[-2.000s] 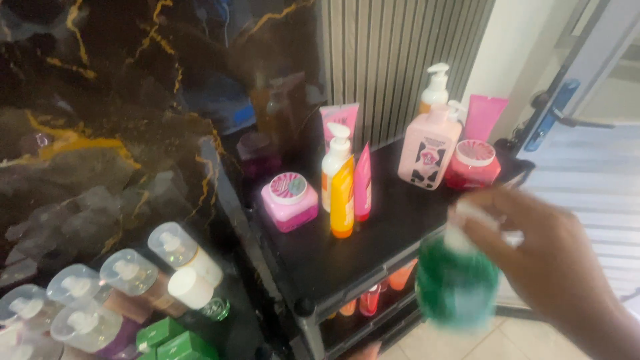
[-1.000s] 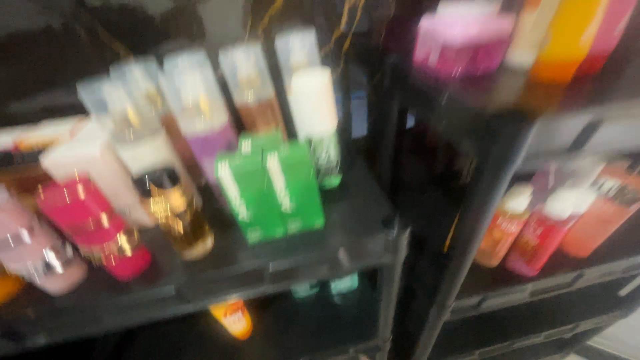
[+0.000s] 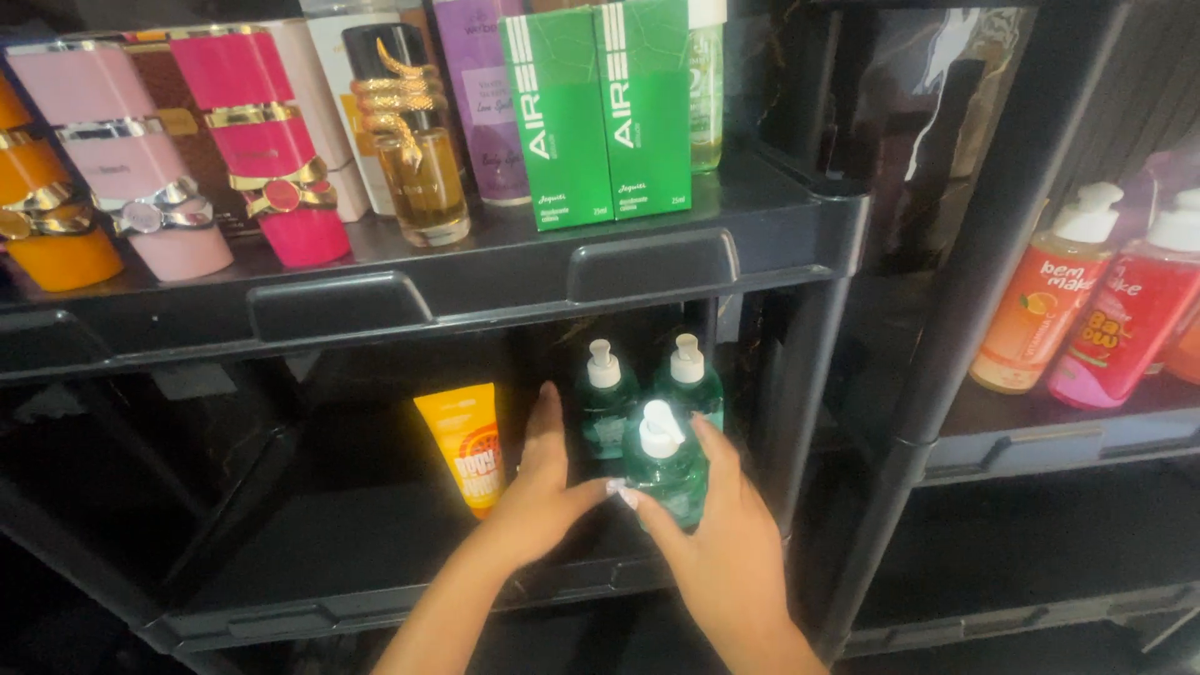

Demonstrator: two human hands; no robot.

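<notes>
A green pump bottle with a white pump head (image 3: 667,478) stands at the front of the lower black shelf. My right hand (image 3: 727,525) is around its right side, thumb at its front. My left hand (image 3: 544,497) has its fingers apart to the left of the bottle, the thumb tip near its front left side; whether it touches is unclear. Two like green pump bottles (image 3: 605,412) (image 3: 692,382) stand behind. A yellow squeeze tube (image 3: 466,445) stands on its cap just left of my left hand, which hides part of its lower right side.
Above, the upper shelf's front edge (image 3: 506,298) runs over the hands, bearing green boxes (image 3: 609,122), a gold-trimmed perfume bottle (image 3: 422,187) and pink bottles (image 3: 272,150). A black shelf post (image 3: 816,394) rises to the right. Beyond it, orange and red pump bottles (image 3: 1041,300) stand on another rack.
Two seconds ago a hand held a green pump bottle by its top near the right-hand rack; now both hands are at a green bottle on the lower shelf. The view has swung to the left rack.
</notes>
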